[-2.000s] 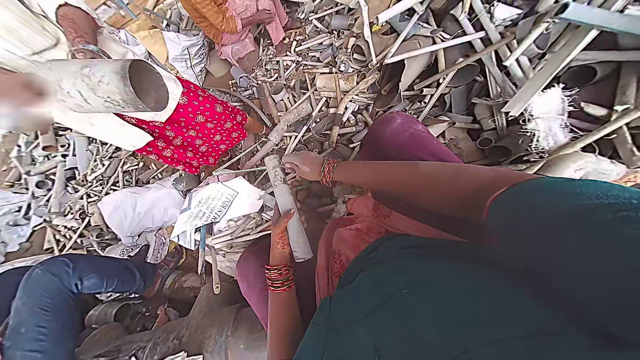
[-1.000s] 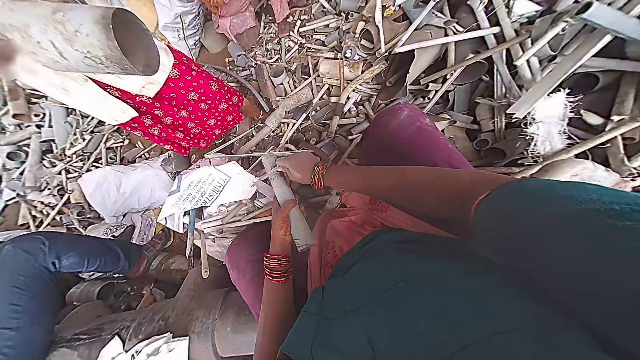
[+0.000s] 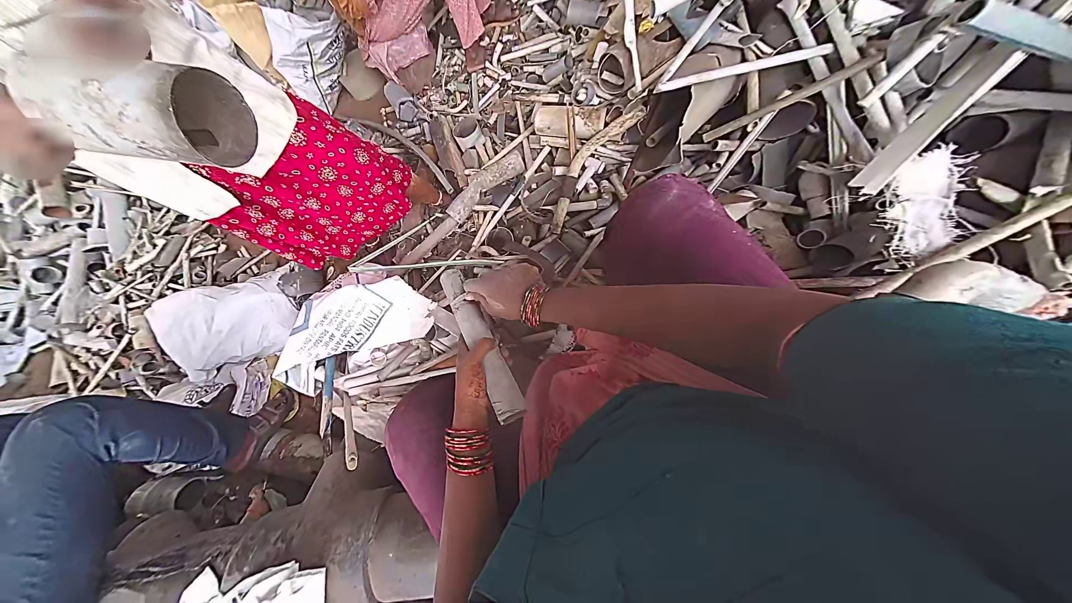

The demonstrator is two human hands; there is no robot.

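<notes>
A short grey plastic pipe [image 3: 496, 377] slants across my lap between my knees. My left hand [image 3: 476, 356] is closed around its middle, the fingers partly hidden behind it. My right hand [image 3: 502, 291], fingers curled, lies against the pipe's upper end; whether it grips the pipe or something else cannot be seen. A thin pale rod [image 3: 427, 266] runs just above that hand, and a dark curved piece [image 3: 536, 258] lies behind it. A printed white sack [image 3: 356, 331] and several thin pipes [image 3: 394, 378] are left of the pipe.
Scrap pipes [image 3: 569, 121] cover the ground. At upper left, a person in a red patterned garment [image 3: 322, 188] has a wide grey pipe [image 3: 159, 109] at their hands. Another person's jeans-clad leg [image 3: 126, 431] extends at lower left. Longer pipes [image 3: 745, 67] and white fibres [image 3: 925, 201] lie right.
The pipe in my left hand has tilted, its upper end leaning further left than two seconds ago. My right hand remains by that end. The view has shifted slightly.
</notes>
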